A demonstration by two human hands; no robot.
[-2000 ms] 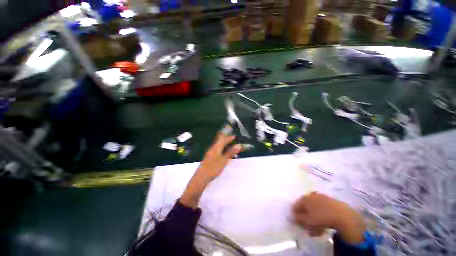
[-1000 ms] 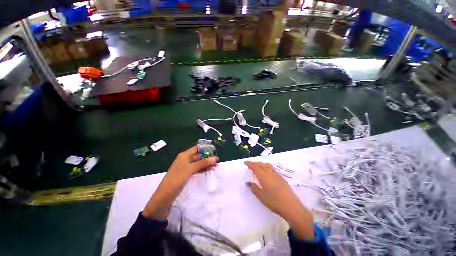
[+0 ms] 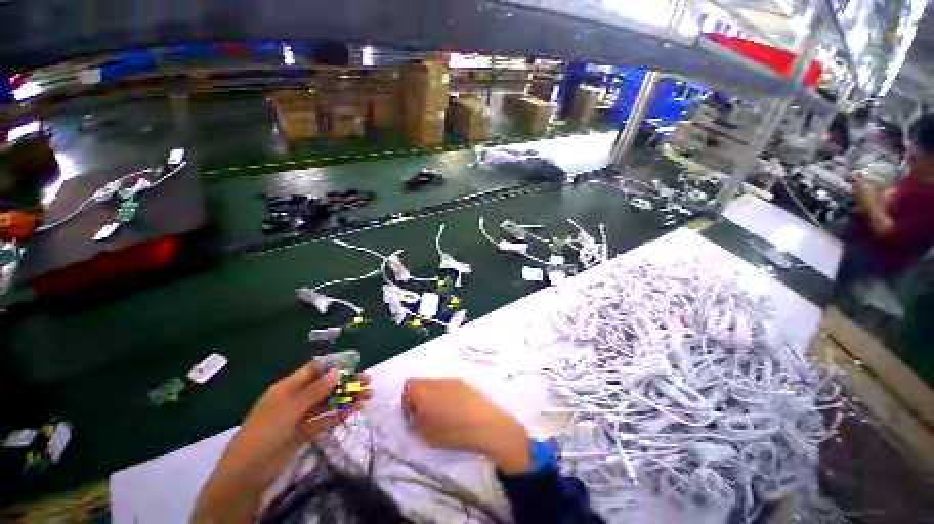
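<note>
My left hand (image 3: 271, 432) holds a small green circuit board (image 3: 349, 389) with yellow parts at its fingertips, over the near edge of the green belt. A grey-silver wrap shows on a fingertip. My right hand (image 3: 456, 418), with a blue wrist band (image 3: 543, 453), is beside it over the white sheet (image 3: 184, 474). Its fingers are curled, and whether they hold anything cannot be seen. A large tangled pile of white cable leads (image 3: 666, 389) lies right of my right hand.
Boards with white leads (image 3: 410, 302) lie on the dark green belt (image 3: 256, 307). A board with a white piece (image 3: 187, 379) lies left. Black parts (image 3: 312, 208) lie across the belt. A sample stand (image 3: 113, 225) is far left. A person (image 3: 896, 210) is at right. An overhead rail (image 3: 307, 36) crosses the top.
The view has swung right, showing more of the pile and a person. My left hand still holds the board, now turned with its yellow parts showing. My right hand's fingers have curled from spread.
</note>
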